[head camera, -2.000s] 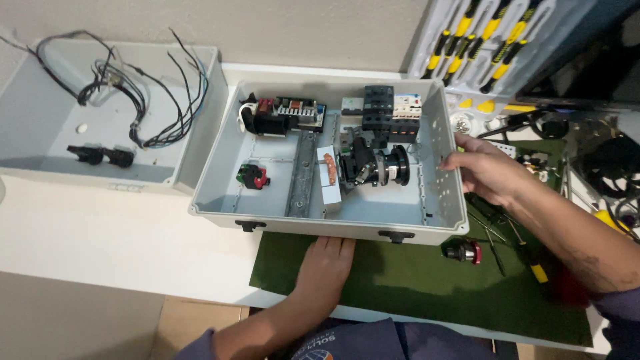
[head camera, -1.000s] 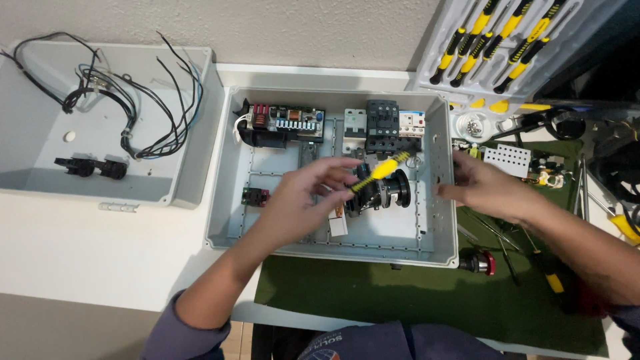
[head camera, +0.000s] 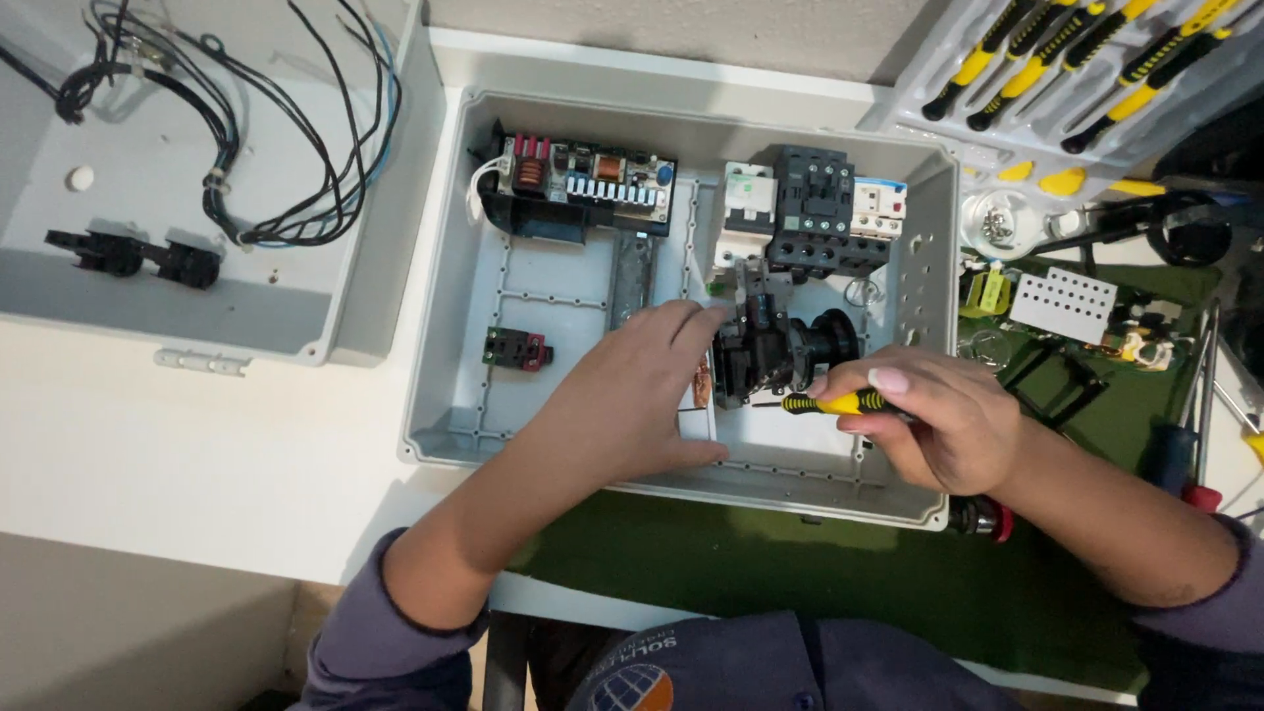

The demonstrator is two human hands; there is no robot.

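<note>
My right hand grips a small yellow-and-black precision screwdriver, its shaft pointing left below a black round-ended assembly. My left hand lies around a small white box with a copper-coloured part, thumb at its lower edge; whether it grips the box is partly hidden. Both hands are inside a grey plastic enclosure. At its back are a circuit board, a white circuit breaker, a dark contactor and a white overload relay. A green-and-red contact block lies at the left.
Left stands another grey enclosure with black cables. A screwdriver set in a clear tray leans at the back right. A dish of screws, a perforated white plate and a red-ended switch are right of the enclosure, near a green mat.
The yellow screwdriver was in my left hand one second ago and is now in my right. My left hand has come down onto the white box; my right hand has moved in over the enclosure.
</note>
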